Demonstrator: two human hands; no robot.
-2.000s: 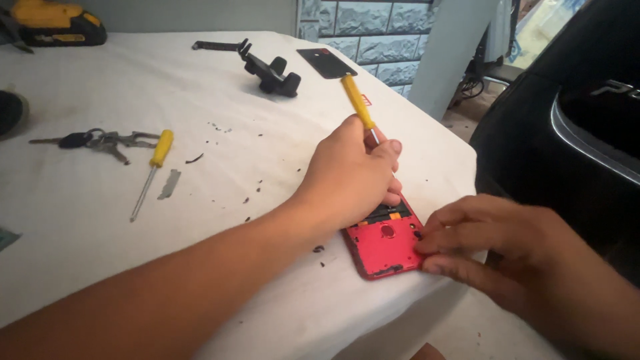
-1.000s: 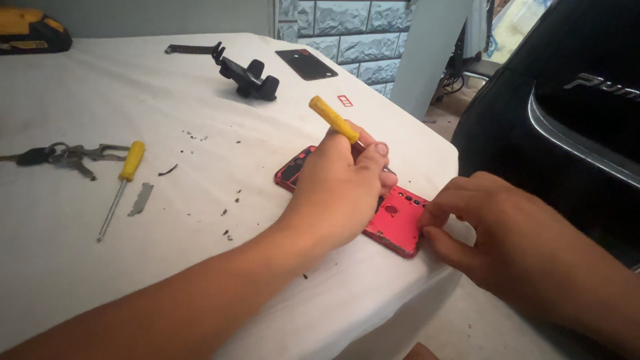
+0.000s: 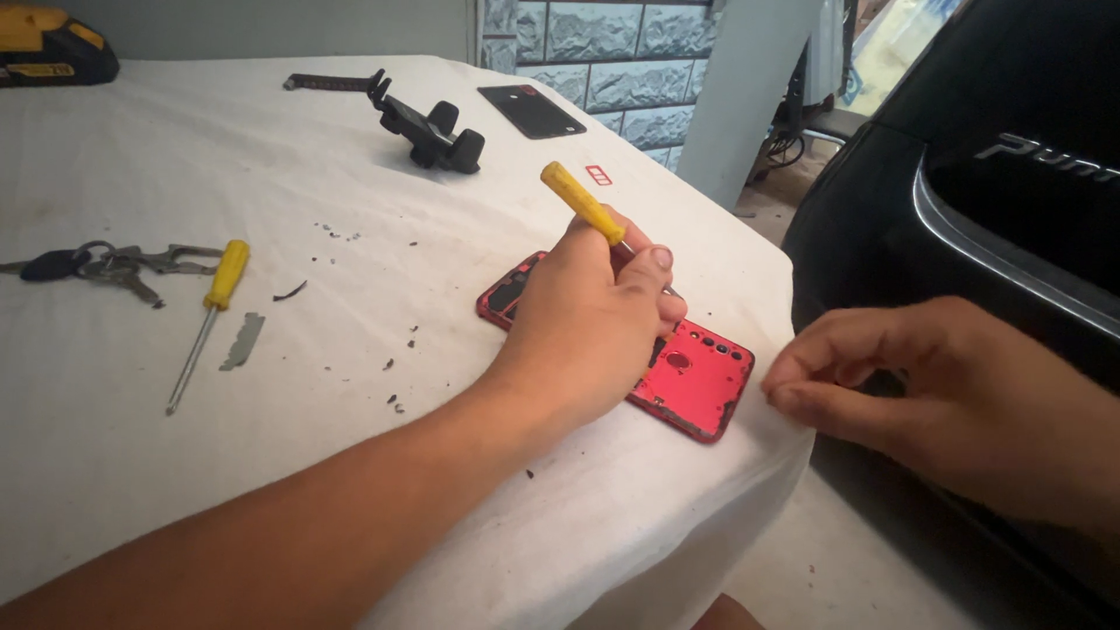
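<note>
An opened red smartphone lies near the right edge of the white-covered table, its camera end toward my right hand. My left hand grips a yellow-handled screwdriver and covers the phone's middle; the tool's tip is hidden behind the fingers. Just off the phone's right end, my right hand hovers past the table corner with thumb and forefinger pinched; whether something small is between them cannot be told. A dark back cover and a small red frame-shaped piece lie farther back.
Left on the table are a second yellow screwdriver, a key bunch, a grey metal strip and dark crumbs. A black phone holder and a yellow-black power tool stand at the back. A black car is beyond the right edge.
My right hand has come away from the phone's end, which it was touching before. The phone now lies turned more sideways than two seconds ago. My left hand still holds the screwdriver.
</note>
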